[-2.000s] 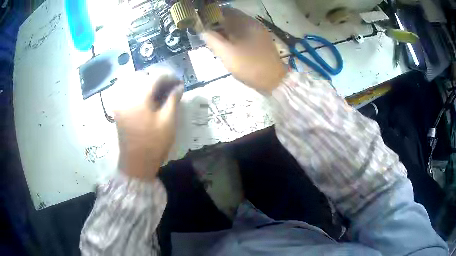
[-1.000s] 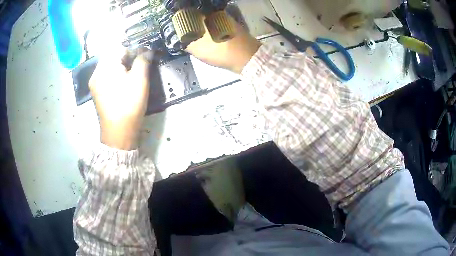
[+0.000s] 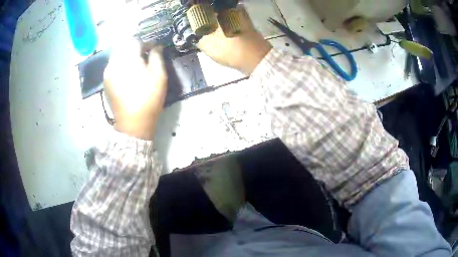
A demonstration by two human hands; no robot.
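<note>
My left hand (image 3: 134,83) lies over the sewing machine bed, below the needle area, fingers pointing away from me; glare hides its fingertips. A dark flat slide plate (image 3: 183,75) shows just right of it, and another flat plate (image 3: 93,75) on its left. My right hand (image 3: 236,45) reaches behind the two brass tension knobs (image 3: 202,20); its fingers are hidden by the head parts. The presser foot area (image 3: 156,22) is a bright metal cluster between the hands. I cannot tell if either hand holds anything.
Blue-handled scissors (image 3: 337,57) lie open on the white table (image 3: 50,135) right of my right hand. A yellow-green item (image 3: 416,49) is near the right table edge. A bright blue object (image 3: 79,27) stands at the upper left. Dark cloth (image 3: 296,185) hangs below the table edge.
My left hand has moved forward onto the bed, and the round hooks seen earlier are now covered from view. My right hand has shifted behind the knobs. The view has shifted slightly.
</note>
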